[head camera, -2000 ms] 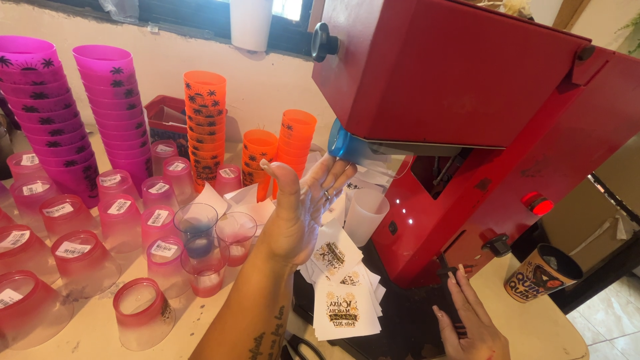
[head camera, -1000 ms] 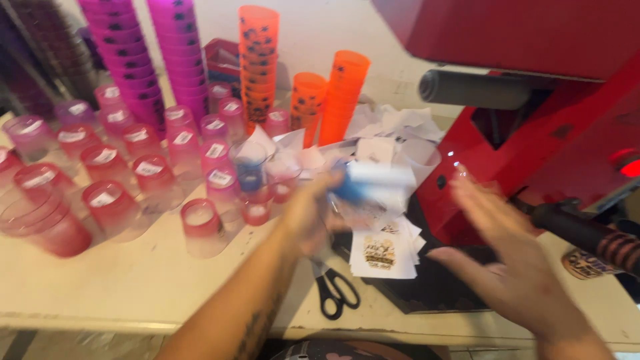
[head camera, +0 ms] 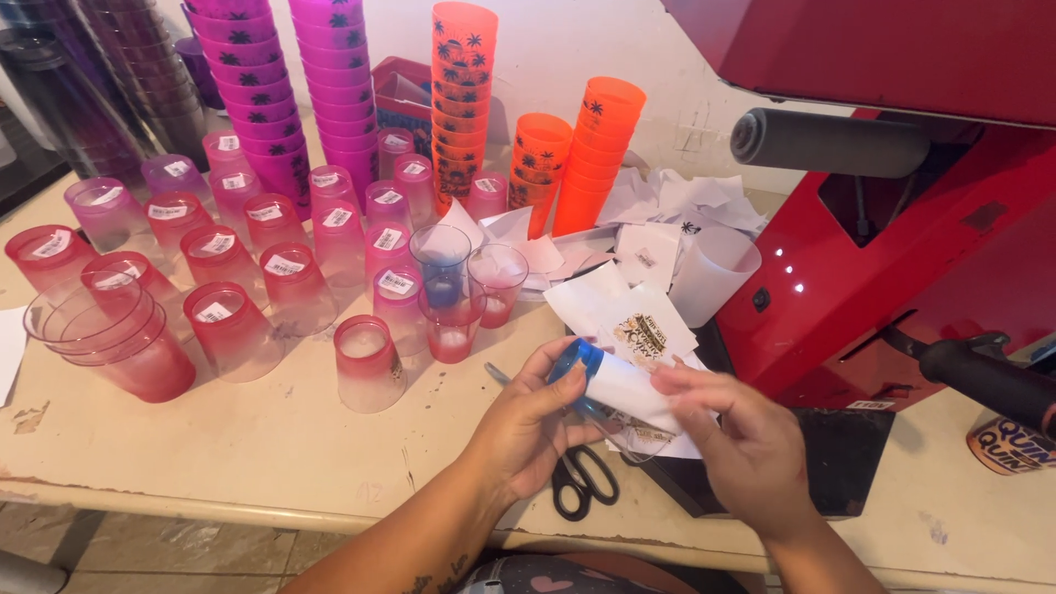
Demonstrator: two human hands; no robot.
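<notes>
My left hand [head camera: 528,421] is closed around a blue-and-clear plastic cup [head camera: 590,388], tilted with its blue base up and to the left. A white paper piece [head camera: 631,392] lies against the cup's side, and the fingers of my right hand [head camera: 734,429] touch it. Beneath and behind the cup is a pile of printed transfer papers [head camera: 643,334]. Black-handled scissors [head camera: 584,487] lie by my left wrist, their blades partly hidden. A red-and-clear cup [head camera: 367,367] stands upside down to the left, near several small cups, one with a blue base [head camera: 441,264].
On the right stands a red press machine [head camera: 833,272] with a grey roller [head camera: 833,142] and a black handle [head camera: 982,384]. Stacks of magenta cups [head camera: 338,91] and orange cups [head camera: 462,107] stand at the back. Several pink-red cups [head camera: 301,289] cover the table's left; a printed cup [head camera: 1011,441] is far right.
My left hand has come down from beside the machine with the blue cup. My right hand has moved in to the paper on the cup. The view has shifted.
</notes>
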